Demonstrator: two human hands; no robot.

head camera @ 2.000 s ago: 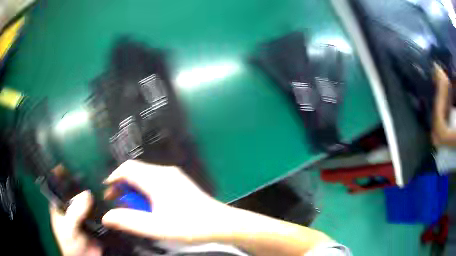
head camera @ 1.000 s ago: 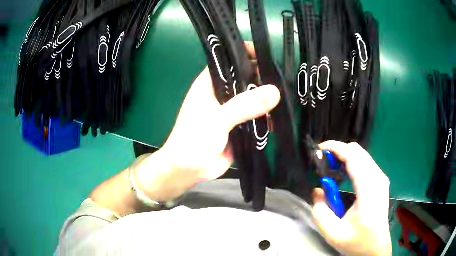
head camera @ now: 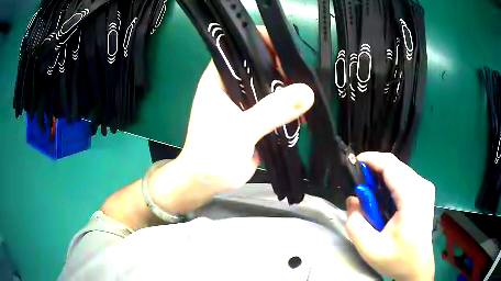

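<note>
My left hand (head camera: 230, 131) holds several black straps (head camera: 236, 60) fanned out, with its thumb across them; white oval outlines show on some. One strap (head camera: 316, 99) slants down from the hand towards the nippers. My right hand (head camera: 398, 211) is closed round the blue handles of the nippers (head camera: 369, 203). The dark jaws point up and left and lie at the edge of the slanting strap; whether they touch it cannot be told.
A large pile of black straps (head camera: 99, 71) lies at the left, over a blue box (head camera: 57, 134) beyond the table edge. Another strap bundle (head camera: 379, 77) lies right of centre on the green table (head camera: 456, 110), a smaller one (head camera: 490, 137) at far right. A red object (head camera: 461, 241) is low right.
The jaws have come up beside the slanting strap and the nipper handles look closer together. The straps in my left hand have shifted slightly upward and left.
</note>
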